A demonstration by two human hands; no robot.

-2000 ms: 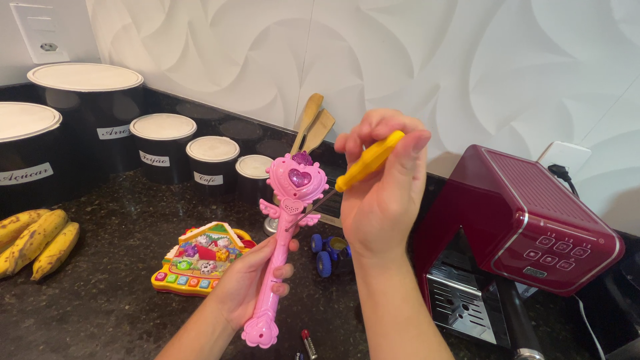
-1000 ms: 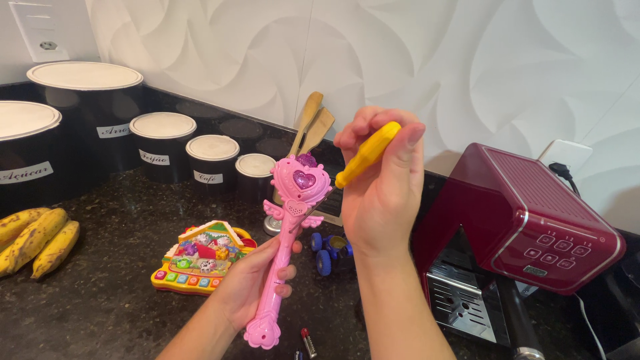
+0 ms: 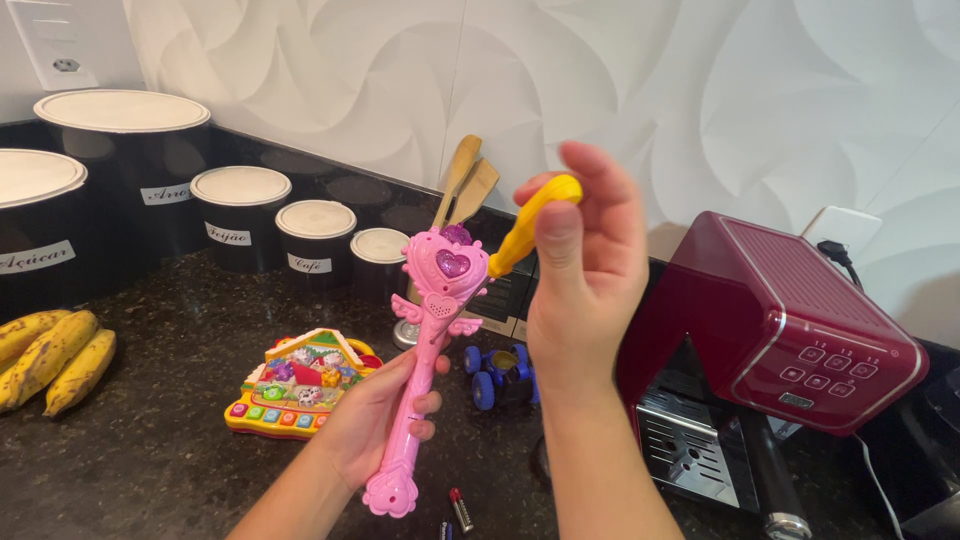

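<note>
My left hand point(image 3: 382, 412) is wrapped around the handle of a pink plastic toy wand point(image 3: 420, 367), which stands tilted with its heart-shaped head up. A purple glittery heart sits in that head. My right hand point(image 3: 592, 262) holds a screwdriver by its yellow handle point(image 3: 536, 221), between thumb and fingers. The thin metal shaft slants down and left across the wand, its tip at the upper part of the handle below the small speaker holes. Whether the tip sits in a screw cannot be told. Two batteries point(image 3: 460, 510) lie on the dark counter below the wand.
A toy keyboard with animals point(image 3: 300, 390) and bananas point(image 3: 56, 360) lie left. Black canisters with white lids point(image 3: 240, 217) line the wall. Wooden spatulas point(image 3: 469, 187) and a blue-wheeled toy car point(image 3: 501, 375) are behind the hands. A red coffee machine point(image 3: 810, 330) stands right.
The screwdriver's yellow handle has turned in my right hand, and the fingers have shifted around it. My left hand keeps its hold on the wand.
</note>
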